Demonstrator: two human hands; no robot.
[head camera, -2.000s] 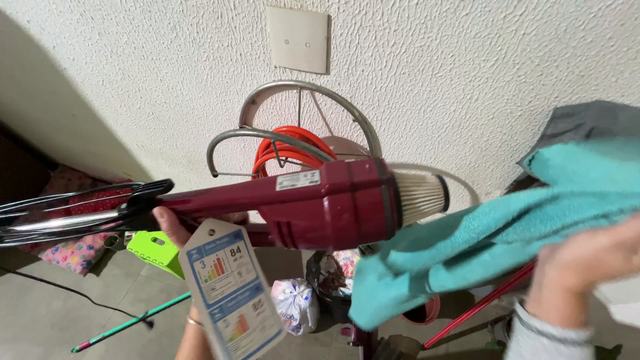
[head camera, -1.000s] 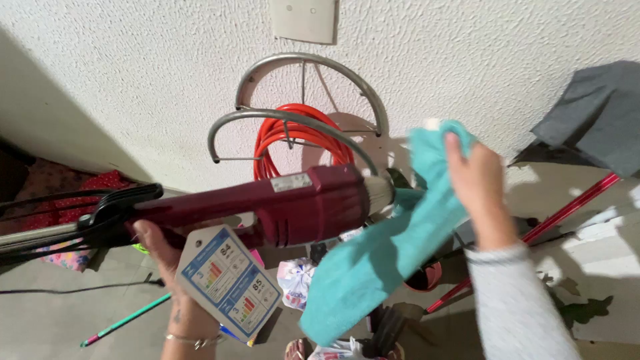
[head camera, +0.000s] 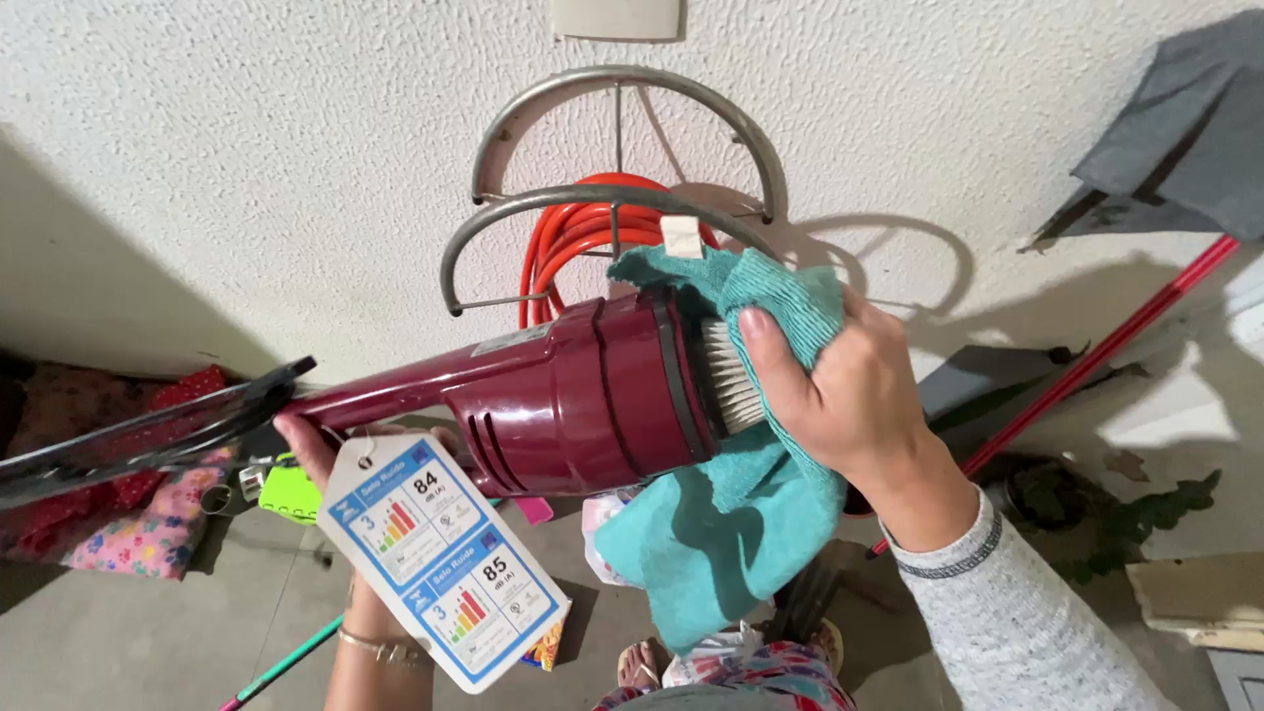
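Observation:
A maroon handheld vacuum cleaner body (head camera: 583, 395) lies sideways across the middle, with its white pleated filter (head camera: 729, 375) exposed at the right end. My left hand (head camera: 380, 464) holds it by the handle, partly hidden behind a hanging paper tag (head camera: 444, 563) that bears writing. A black cord (head camera: 178, 420) is bundled at the handle's far left. Pressed around the filter's end is a teal cloth (head camera: 731, 533), gripped by my right hand (head camera: 839, 385) with the thumb on top; the cloth's lower part hangs below the vacuum.
Behind is a textured wall with a metal hose rack (head camera: 622, 79) and a coiled orange hose (head camera: 563, 247). A red pole (head camera: 1096, 355) leans at right near a grey cloth (head camera: 1185, 128) and plants. Patterned cushions (head camera: 148, 513), a green object (head camera: 291, 492) and a green pole (head camera: 286, 657) are at left.
My right hand has brought the teal cloth from the right onto the filter, which showed uncovered two seconds ago. My left hand still holds the vacuum.

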